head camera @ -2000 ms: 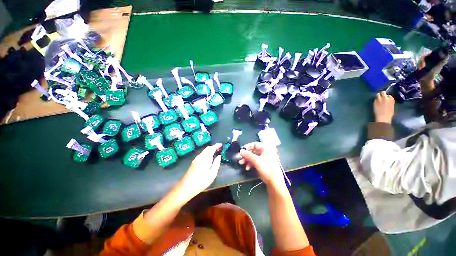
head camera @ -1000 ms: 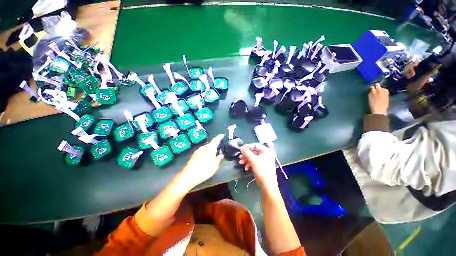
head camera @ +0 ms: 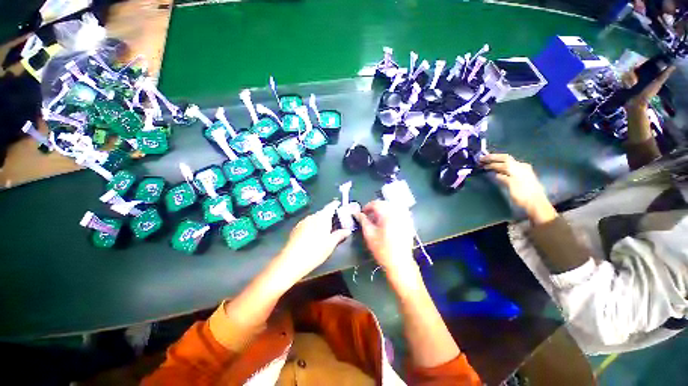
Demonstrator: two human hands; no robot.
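Observation:
A small black unit (head camera: 347,216) with a pale lead standing up from it is between my hands near the bench's front edge. My left hand (head camera: 318,230) holds its left side. My right hand (head camera: 383,230) has its fingertips on its right side. The fingers hide most of the unit. Open housings with green boards (head camera: 267,213) stand in rows to the left of my hands, pale leads sticking up. Closed black units (head camera: 434,113) are clustered to the right, with two dark round pieces (head camera: 357,157) nearer my hands.
A white block (head camera: 398,194) with a thin cable lies just beyond my right hand. Loose circuit boards (head camera: 105,113) and clear plastic are piled far left. A pale tray (head camera: 519,75) and blue box (head camera: 562,75) stand far right. A neighbour's hand (head camera: 517,181) touches the black cluster.
My hands have closed in around the unit, which is now more hidden. The neighbour's hand has moved left to the closed black units. The whole view has shifted slightly.

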